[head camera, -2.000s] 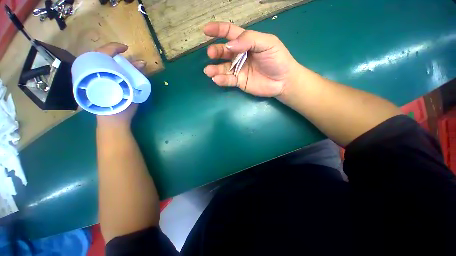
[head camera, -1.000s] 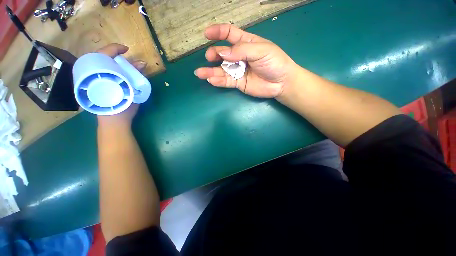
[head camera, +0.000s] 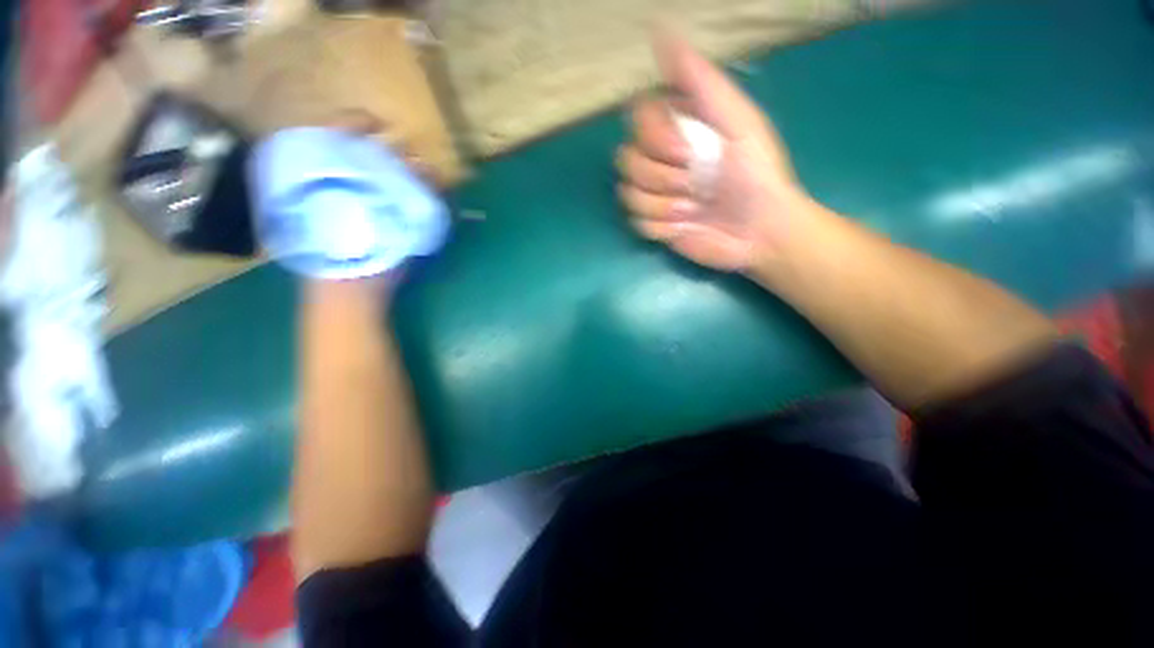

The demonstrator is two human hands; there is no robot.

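The picture is blurred. A pale blue-white roll [head camera: 332, 209] with a round end facing me is at the left, above the green mat [head camera: 570, 367]. My left hand [head camera: 380, 137] is behind the roll and holds it; only some fingertips and the wrist show. My right hand [head camera: 709, 177] is over the mat near the plywood edge, its fingers curled around small white slips [head camera: 699, 149] and its thumb pointing up. The slips are partly hidden, and I cannot tell how many there are.
A black open box [head camera: 190, 175] with shiny pieces inside stands left of the roll. Dark and chrome parts [head camera: 203, 15] lie at the top left. A white paper heap [head camera: 57, 317] is at the far left. Plywood boards [head camera: 544, 63] lie at the back. Something blue [head camera: 152, 595] is at the lower left.
The view has shifted, so the scene sits further right and is blurred. My right fingers have curled in around the white slips, and the thumb has lifted. My left hand still holds the roll.
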